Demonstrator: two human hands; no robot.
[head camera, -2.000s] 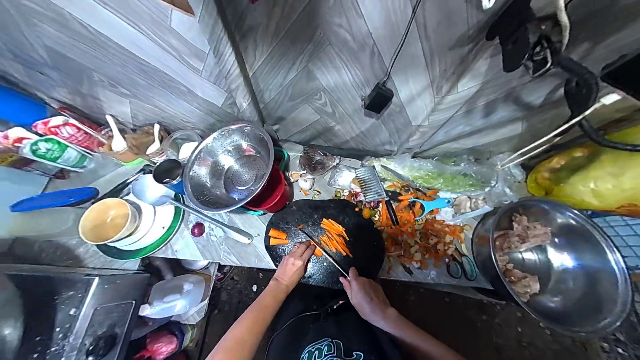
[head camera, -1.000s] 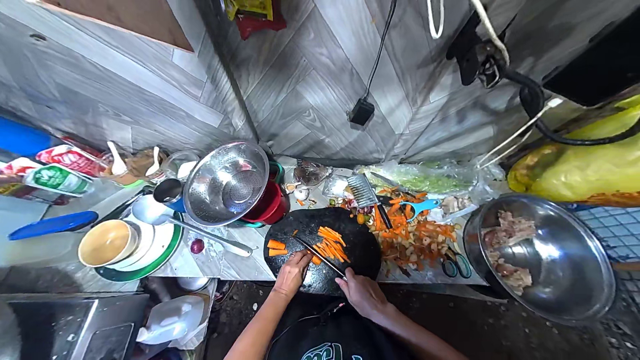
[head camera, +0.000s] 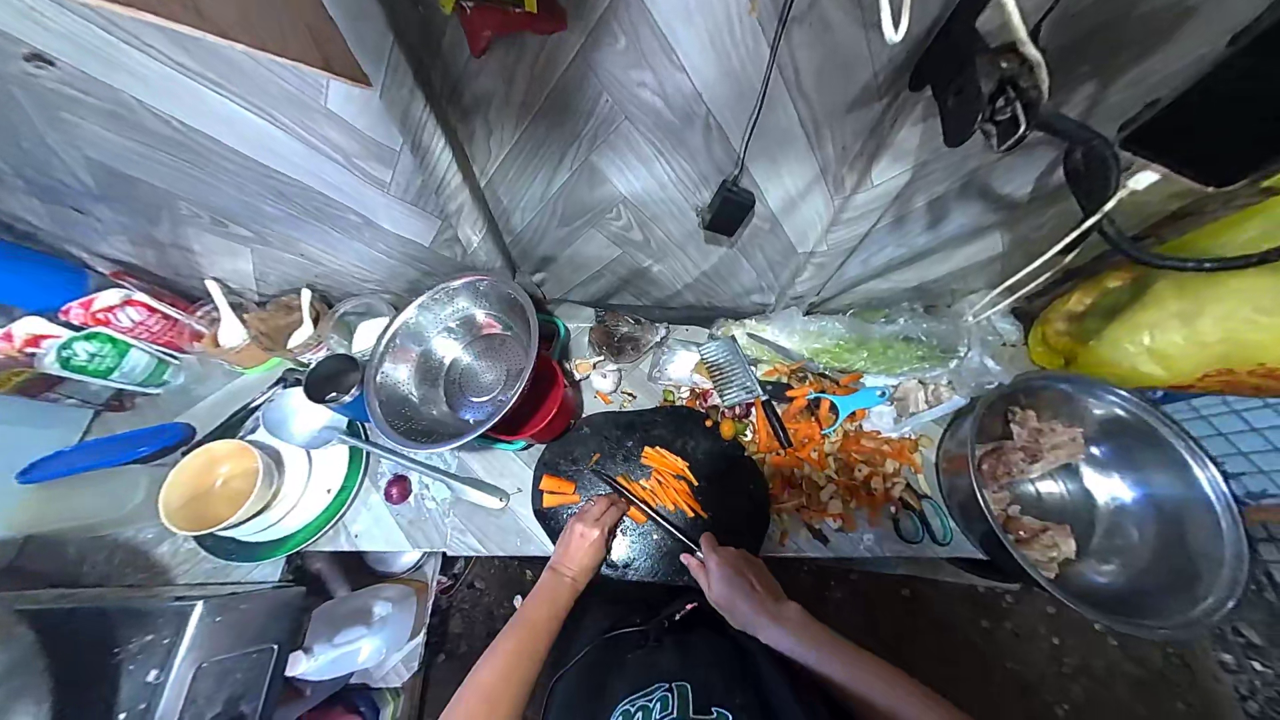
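Observation:
My right hand (head camera: 735, 585) grips a kitchen knife (head camera: 655, 515) by its handle; the blade slants up and left across a round black cutting board (head camera: 720, 450). My left hand (head camera: 590, 535) rests at the board's lower left, its fingertips on a piece of carrot (head camera: 636, 514) beside the blade. Cut carrot sticks (head camera: 672, 480) lie just right of the knife. Two thicker carrot pieces (head camera: 558, 490) sit at the board's left side. How much carrot is under my left fingers is hidden.
Right of the board are vegetable peelings (head camera: 840, 470), a crinkle cutter (head camera: 730, 370), a blue peeler (head camera: 850, 403), scissors (head camera: 922, 522) and a steel bowl (head camera: 1150, 500) with raw meat. Leftward stand a steel colander (head camera: 450, 360), a ladle (head camera: 420, 465), a red onion (head camera: 398, 489) and stacked dishes (head camera: 345, 500).
The knife blade has shifted and changed its angle a little between the frames. Both hands stay at the lower part of the board. The view has tilted somewhat.

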